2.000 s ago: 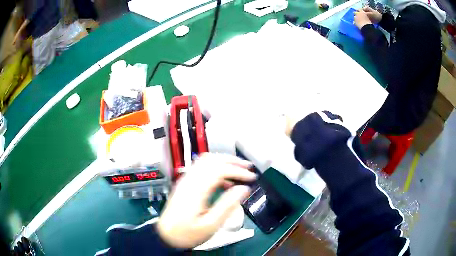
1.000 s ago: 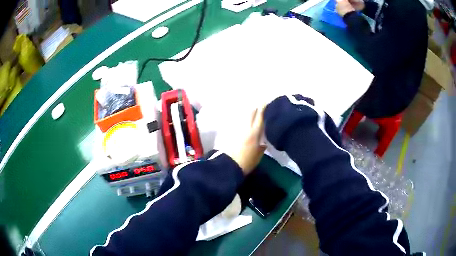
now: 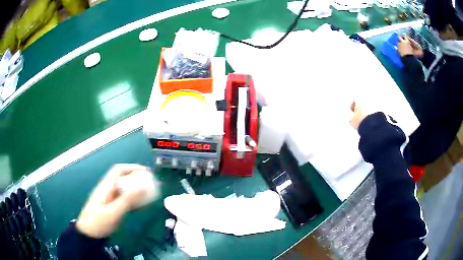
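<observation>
My left hand (image 3: pixel 104 203) is blurred above the mat at lower left, its fingers closed around a whitish rounded thing (image 3: pixel 139 188), too blurred to name surely. My right hand (image 3: pixel 357 114) is at the large white sheets (image 3: pixel 325 86) at right; only a small part shows beyond the sleeve, and its fingers and any hold are unclear. A crumpled white cloth or paper (image 3: pixel 228 212) lies on the mat in front of the power supply. A black flat device (image 3: pixel 294 193) lies right of it. A small pale strip (image 3: pixel 187 186) lies on the mat.
A power supply (image 3: pixel 185 147) carries an orange bin (image 3: pixel 186 85) and tape roll (image 3: pixel 184 104). A red dispenser (image 3: pixel 240 124) stands beside it. A tray of black cases (image 3: pixel 18 218) is at lower left. White rounded pieces (image 3: pixel 93 60) lie on the green surface. Another person (image 3: pixel 436 96) sits at right.
My left hand has moved from the white sheets to the lower left and now has the whitish thing. My right hand remains at the sheets. The view has shifted, showing more mat and the black cases.
</observation>
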